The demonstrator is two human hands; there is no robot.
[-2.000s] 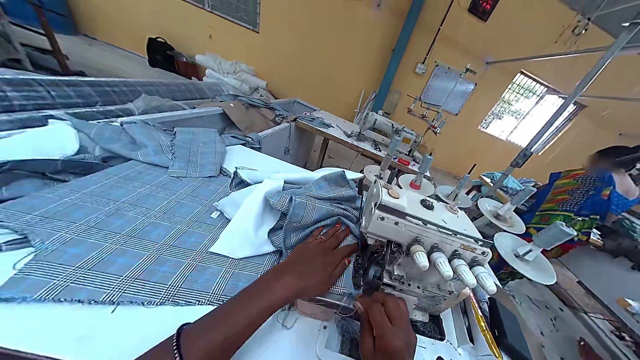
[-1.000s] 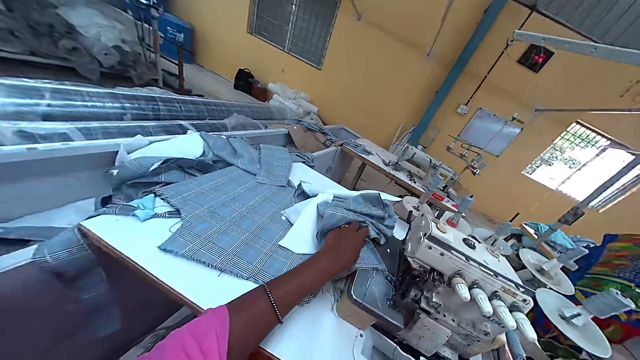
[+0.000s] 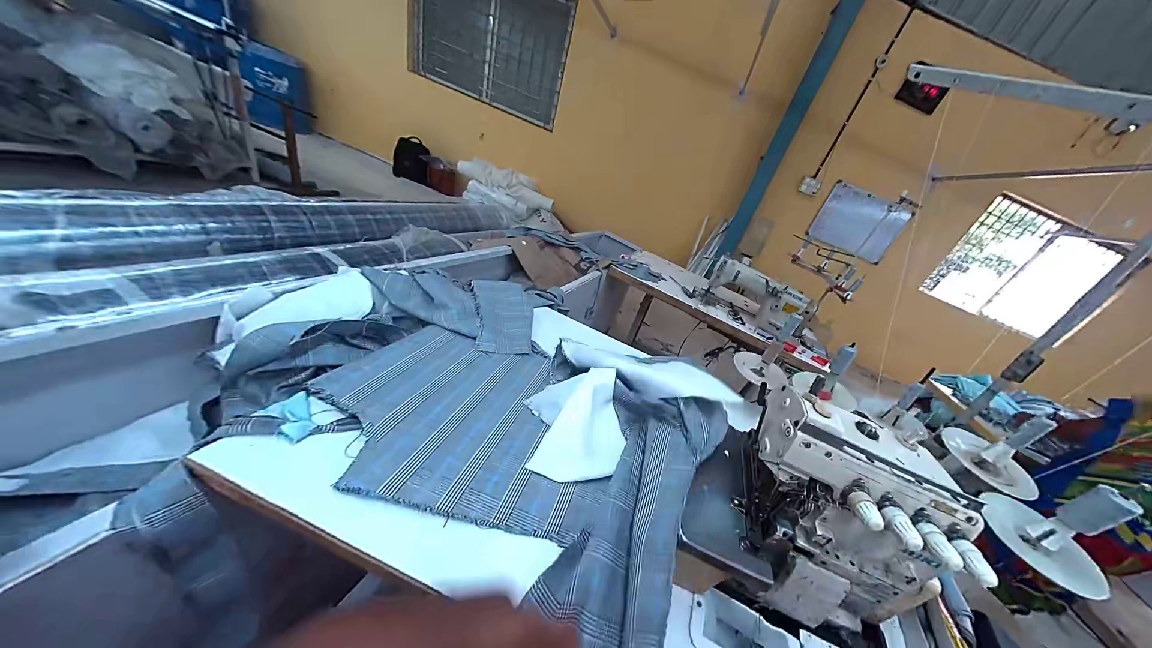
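Grey-blue plaid fabric pieces (image 3: 468, 423) lie over the white table top (image 3: 351, 504), some with a white backing (image 3: 585, 423) folded outward. A long plaid strip (image 3: 639, 522) hangs down beside the overlock sewing machine (image 3: 864, 486), left of its needle area. At the bottom edge, a blurred part of a hand (image 3: 432, 621) shows close to the camera, below the table's front edge; its fingers and what it touches cannot be made out, nor which hand it is. No other hand of mine is in sight.
Thread cones on discs (image 3: 1044, 544) stand right of the machine. Plastic-wrapped fabric rolls (image 3: 243, 225) lie beyond the table at left. A second sewing machine (image 3: 756, 288) stands on a table behind. Colourful cloth (image 3: 1107, 486) shows at the far right.
The hand that lay on the fabric beside the machine has come off it. The fabric there now lies as a long strip down the table's front. The view has swung left.
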